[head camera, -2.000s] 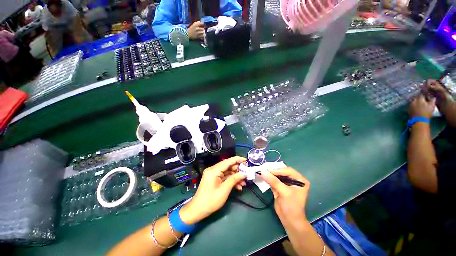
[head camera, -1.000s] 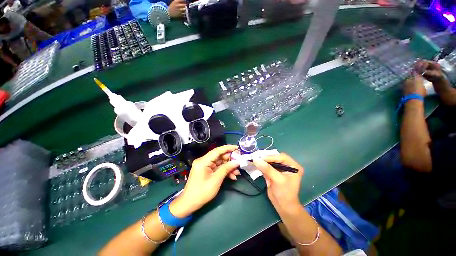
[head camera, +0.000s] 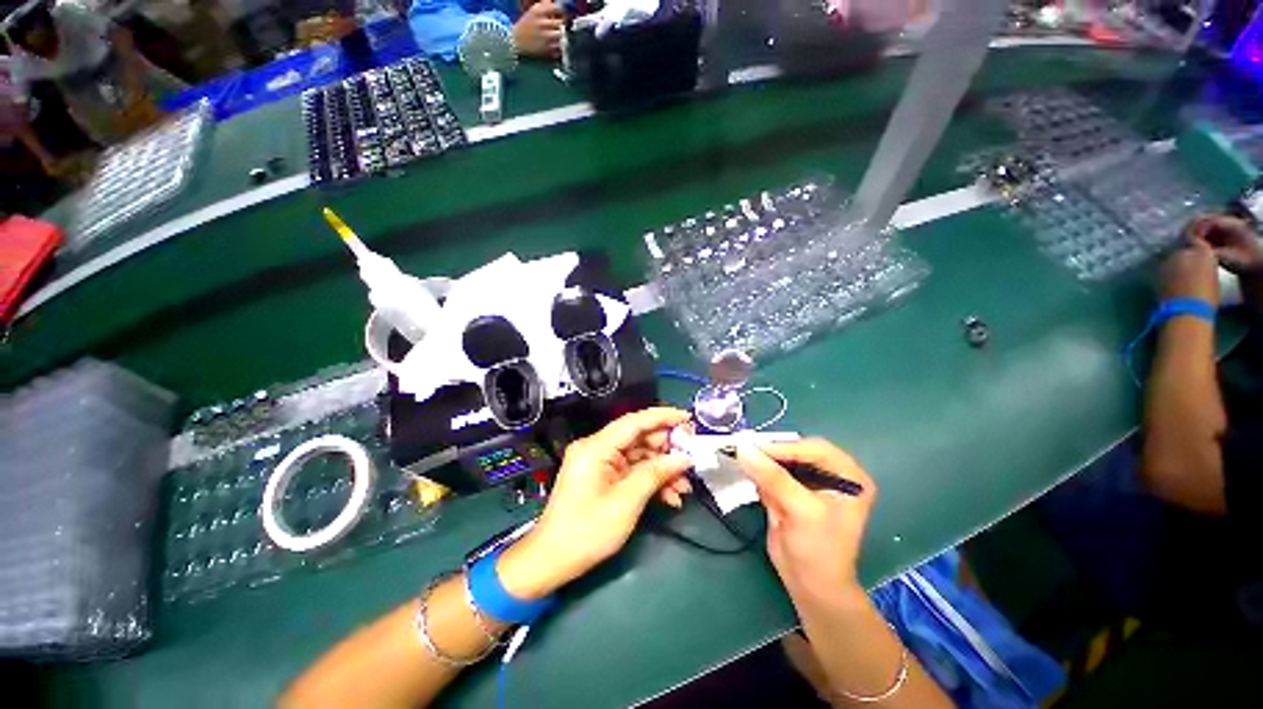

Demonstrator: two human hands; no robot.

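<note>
My left hand (head camera: pixel 605 488), with a blue band on the wrist, pinches a small white-looking unit (head camera: pixel 683 441) between thumb and fingertips. My right hand (head camera: pixel 810 515) holds a dark pen-like tool (head camera: pixel 828 478) like a pen and has a white wipe (head camera: pixel 731 485) at its fingertips. The wipe hangs between the hands, close to the unit; whether they touch is hard to tell. A small glass jar (head camera: pixel 719 407) with its round lid raised stands just behind the fingertips. The unit's details are too small to make out.
A black box (head camera: pixel 430 432) draped with white wipe, with black oval hoods, stands left of the jar. A tape roll (head camera: pixel 319 493) lies on a clear tray, beside stacked trays (head camera: pixel 83 513). A filled blister tray (head camera: pixel 776 277) lies behind. A black cable loops by my hands. Another person's hands are right.
The camera view has shifted slightly. Both hands stay together in front of the jar. My right hand still holds the dark tool, and the wipe between the hands has changed shape slightly.
</note>
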